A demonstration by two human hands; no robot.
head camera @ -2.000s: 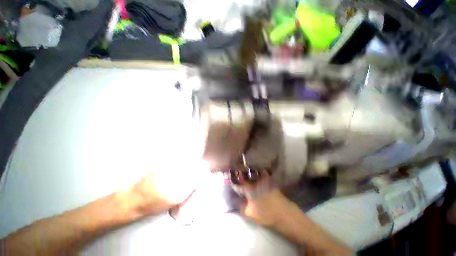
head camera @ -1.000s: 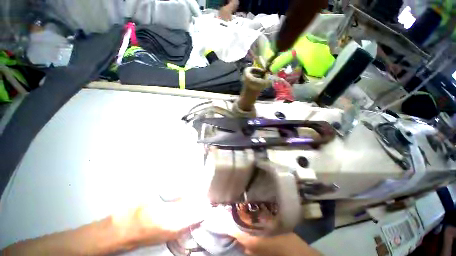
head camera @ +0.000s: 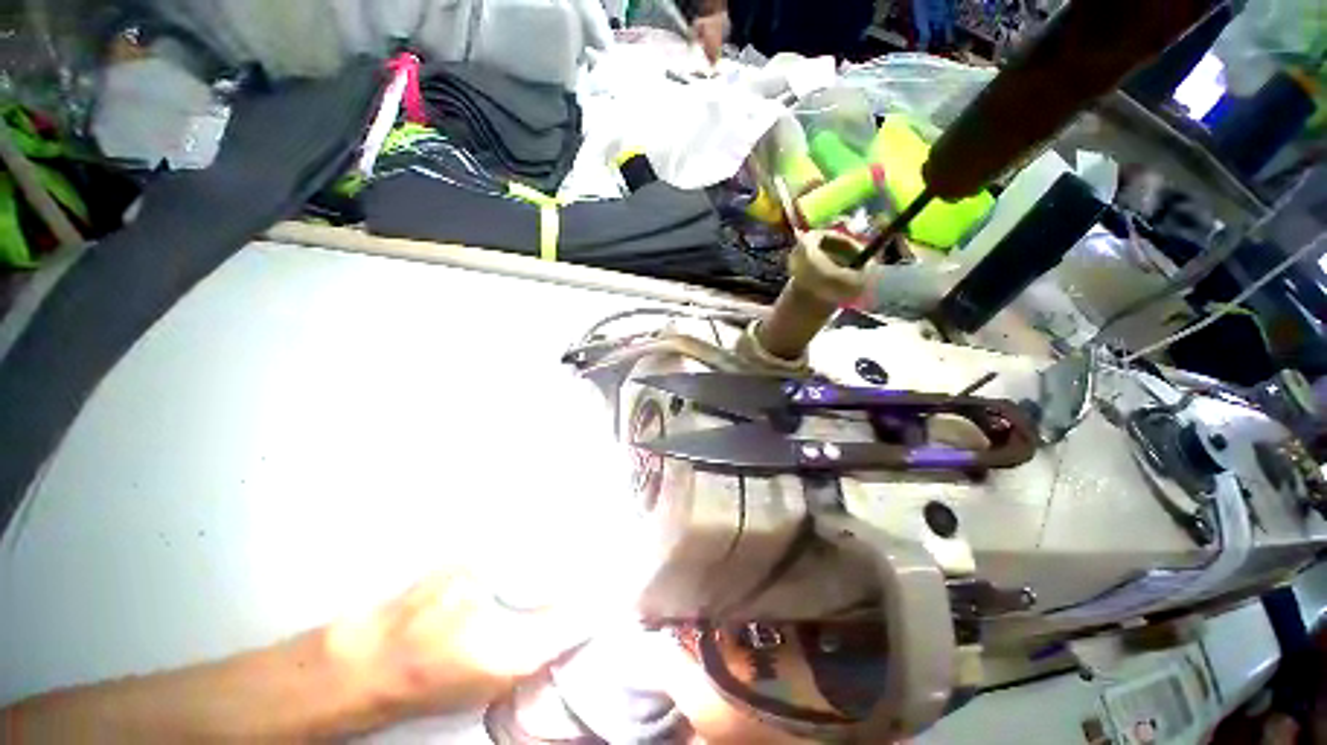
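My left hand [head camera: 451,635] comes in from the lower left and reaches to the needle area, its fingers washed out by lamp glare. My right hand [head camera: 709,702] is mostly hidden behind the machine's curved guard [head camera: 920,640]; only a small part shows. Pale and dark grey cloth [head camera: 626,706] lies between the hands at the bottom edge. I cannot tell how either hand grips it. The needle and presser foot are lost in glare. The cream sewing machine [head camera: 1048,502] extends to the right. Thread snips [head camera: 859,425] lie on its head.
A wooden-handled tool [head camera: 1048,109] stands in a tan tube holder [head camera: 805,299]. A long dark grey strip [head camera: 160,277] lies along the left table edge. Tied dark pieces [head camera: 611,233] and neon cones [head camera: 837,197] lie behind. Another person's hand [head camera: 709,32] shows at the top.
The view has shifted, so the machine head, snips and tool sit further right and the tool shows more fully. My right hand is now more hidden behind the guard. My left hand stays near the needle area.
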